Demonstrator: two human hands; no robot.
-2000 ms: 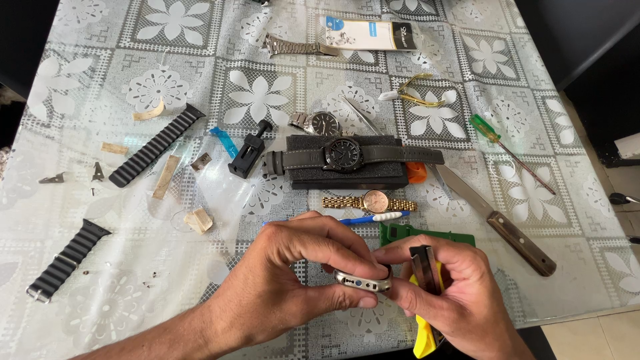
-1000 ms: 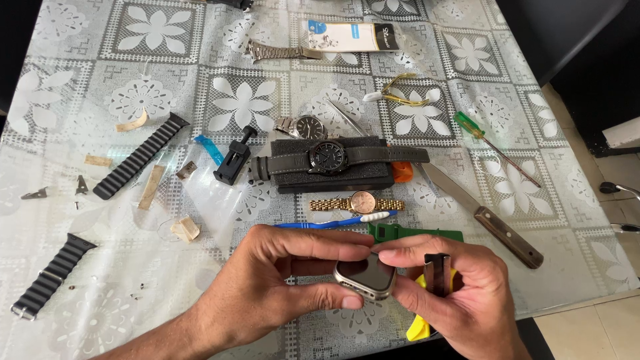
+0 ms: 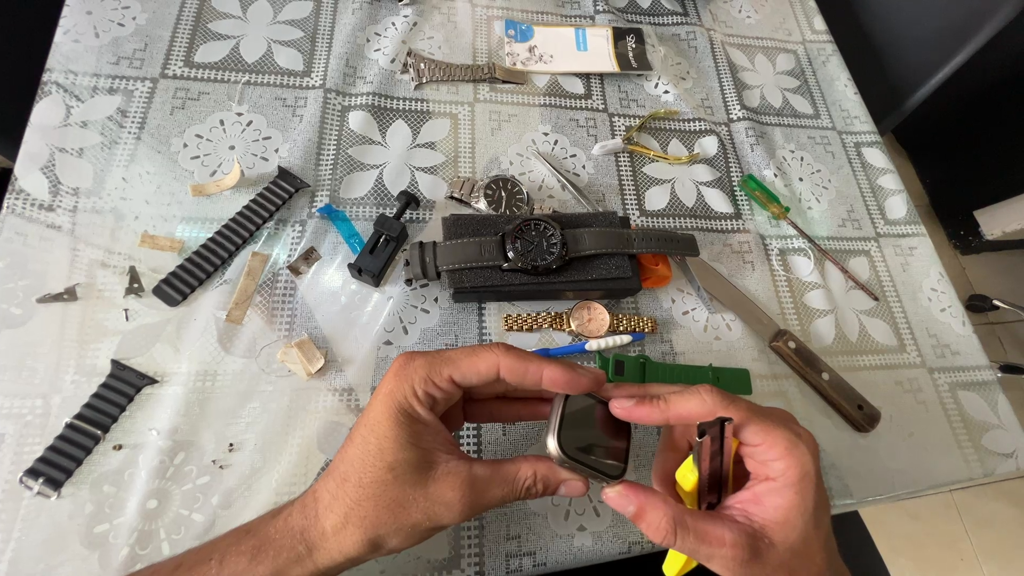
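Note:
Between my two hands, above the table's near edge, is a smartwatch case (image 3: 594,438) with a dark screen and a silver metal rim. My left hand (image 3: 436,436) grips it by the left side, thumb below and fingers above. Fingertips and thumb of my right hand (image 3: 740,480) meet its right side. That palm also holds a dark band connector piece (image 3: 714,462) and a yellow tool (image 3: 682,512), mostly hidden by the fingers. A green watch strap (image 3: 680,376) lies just beyond the hands. Two black ridged strap parts, one long (image 3: 232,240) and one with a buckle (image 3: 84,428), lie at the left.
Beyond my hands, a black-strapped watch (image 3: 534,246) rests on a foam block (image 3: 544,284). Nearby lie a gold watch (image 3: 590,318), a steel watch (image 3: 504,194), a link-removal tool (image 3: 382,244), gold nippers (image 3: 648,144), a screwdriver (image 3: 808,232) and a wooden-handled knife (image 3: 824,380).
The smartwatch case has turned between my fingers: its port-and-button edge faced up two seconds ago, and now its dark screen shows. The dark connector and yellow tool remain in my right hand.

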